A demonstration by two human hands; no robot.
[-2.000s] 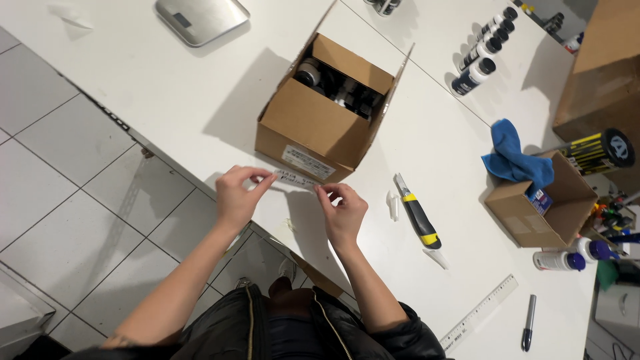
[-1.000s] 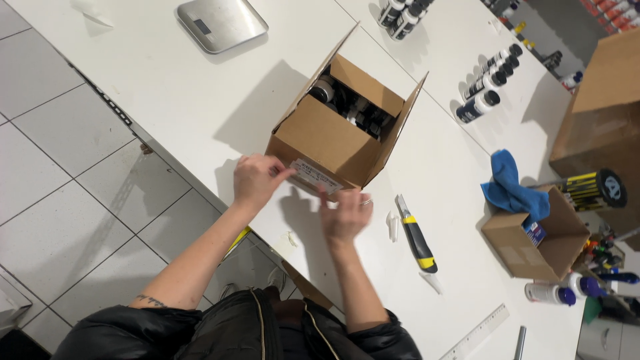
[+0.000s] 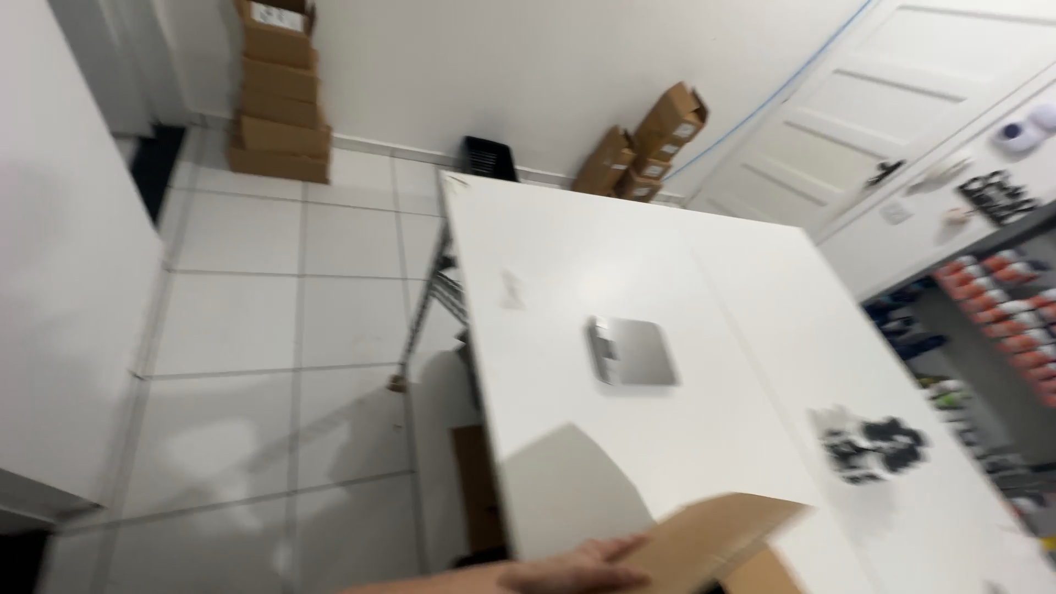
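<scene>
Only one of my hands shows, at the bottom edge of the head view. It looks like my left hand (image 3: 577,568), with its fingers against a raised flap of the cardboard box (image 3: 714,540); blur hides whether they grip it. The rest of the box lies below the picture. My right hand is out of view. Farther up the white table (image 3: 627,247) rests a flat silver kitchen scale (image 3: 639,353). A blurred group of black and white bottles (image 3: 870,450) stands to the right.
Stacked cardboard boxes (image 3: 280,107) stand by the wall at upper left. More boxes (image 3: 652,144) and a black crate (image 3: 489,158) are beyond the table's far edge. A shelf of orange and white bottles (image 3: 1002,305) is at right, near a white door (image 3: 841,140).
The view has swung up and away, so the box is mostly cut off. My left hand has moved from the label at the box's near side to a flap. My right hand has left the view.
</scene>
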